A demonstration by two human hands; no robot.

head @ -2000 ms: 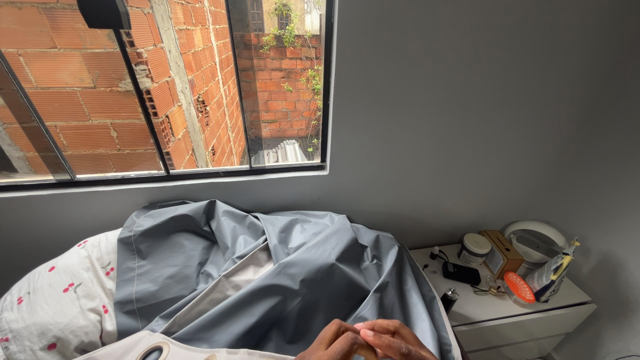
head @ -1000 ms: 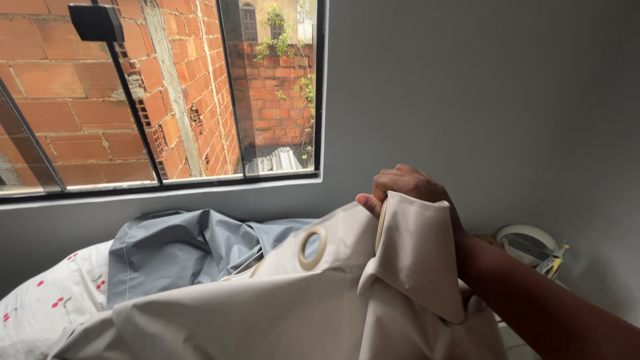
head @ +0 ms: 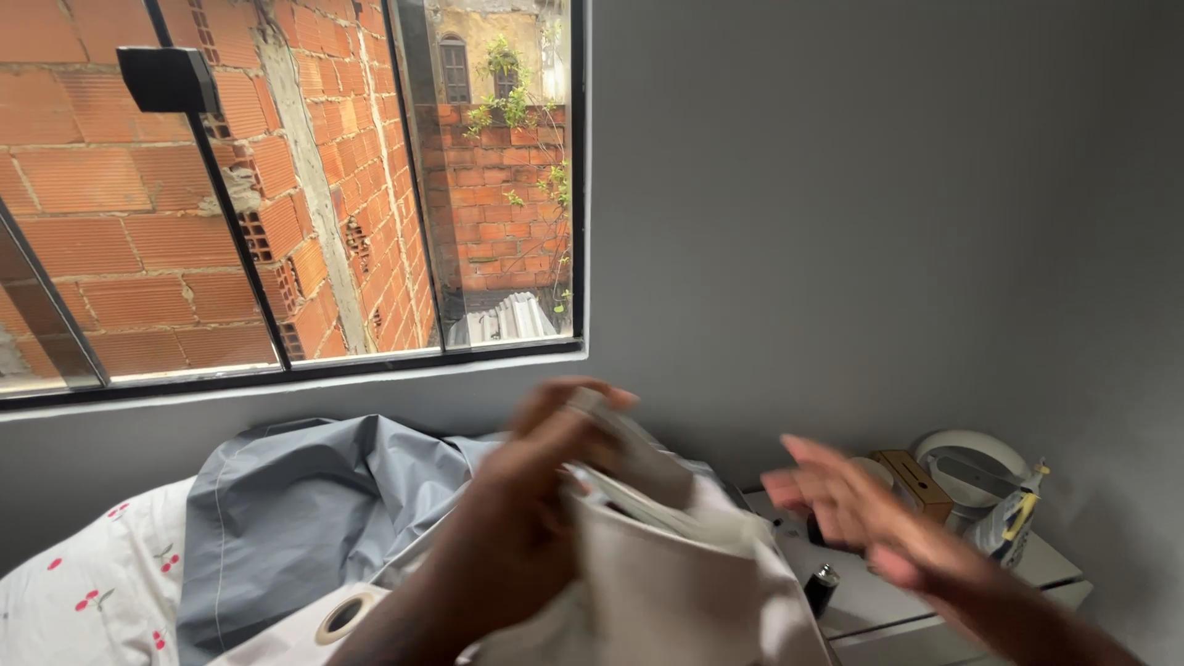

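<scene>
My left hand (head: 546,481), blurred by motion, grips the gathered upper edge of a beige eyelet curtain (head: 666,592) near the middle of the view. To its right my right hand (head: 851,518) is raised with fingers apart and nothing in it. One metal-ringed eyelet (head: 345,618) shows in the fabric at the lower left, beside my left forearm. The curtain's grey side (head: 314,518) lies crumpled over bedding with a cherry print (head: 83,583). Folds of the held part hide some of the fabric behind them.
A white nightstand (head: 888,606) stands at the right, bearing a dark cylindrical item (head: 820,589), a cardboard box (head: 911,481), a round white object (head: 971,462) and a patterned packet (head: 1008,527). A black-framed window (head: 435,356) is set in the grey wall (head: 795,222).
One second ago a single hand held up the beige fabric near the middle. Now my left hand grips the bunched edge, and my right hand is off the fabric at the right.
</scene>
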